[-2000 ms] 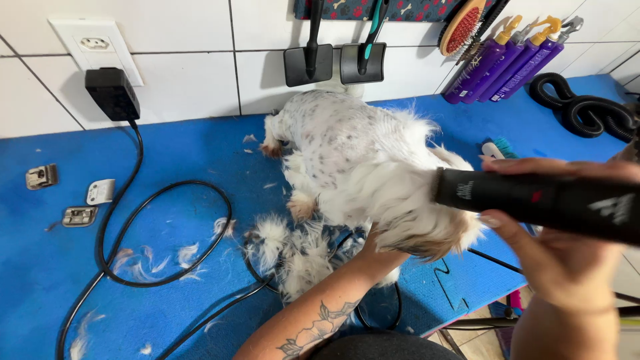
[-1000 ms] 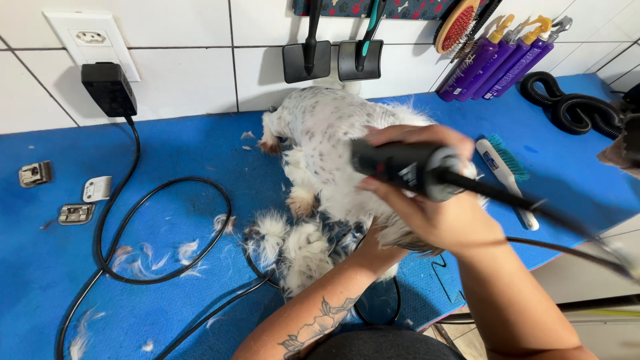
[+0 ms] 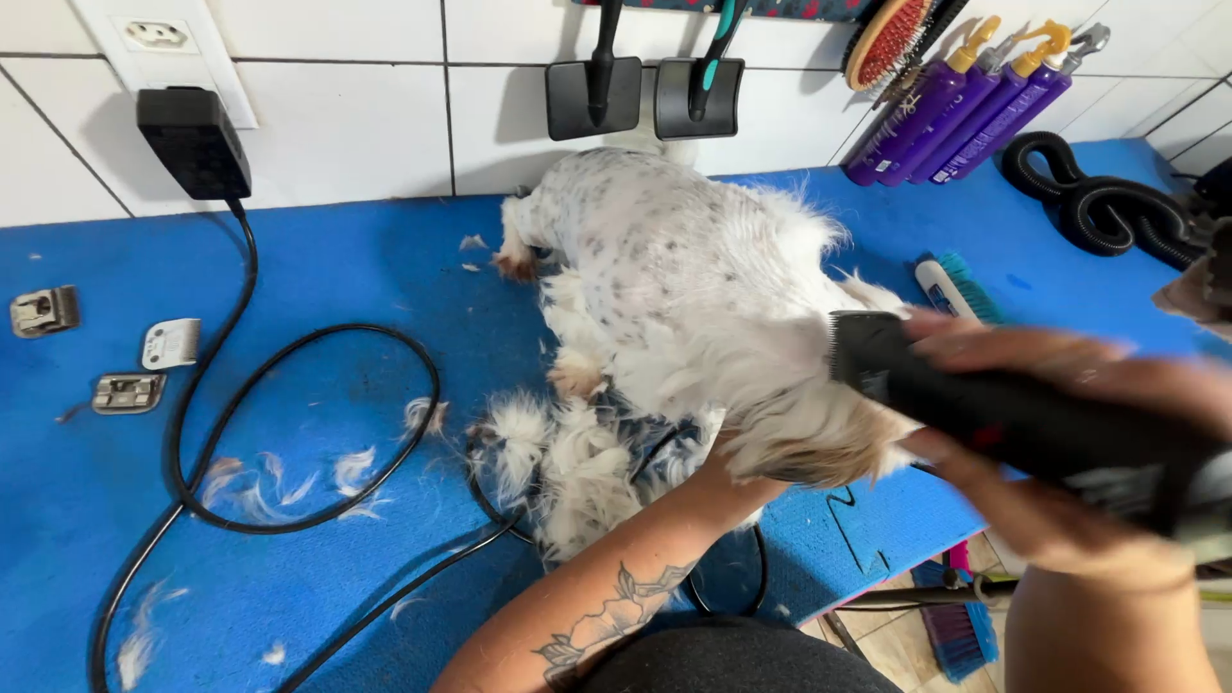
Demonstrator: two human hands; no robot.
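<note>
A white dog (image 3: 664, 250) with dark-spotted skin, its back clipped short, is on a blue mat (image 3: 318, 260); long fur remains on its head and legs. In my right hand (image 3: 1059, 433), blurred, is a black electric clipper (image 3: 1001, 404), its toothed blade at the fur on the dog's neck. My left hand (image 3: 746, 472) reaches under the dog's head, fingers mostly hidden by fur, so its grip is unclear. Cut white fur (image 3: 582, 481) lies in a heap beside the dog's front leg.
Three clipper blades (image 3: 130, 393) and a looped black cord (image 3: 337, 525) lie at left. A brush with teal bristles (image 3: 958, 289), purple spray bottles (image 3: 910, 120) and a coiled black hose (image 3: 1107, 207) are at right. Slicker brushes (image 3: 592, 96) hang on the tiled wall.
My right hand has moved the clipper from over the dog's back to its neck, the blade now pointing left. The left forearm has stayed nearly in place.
</note>
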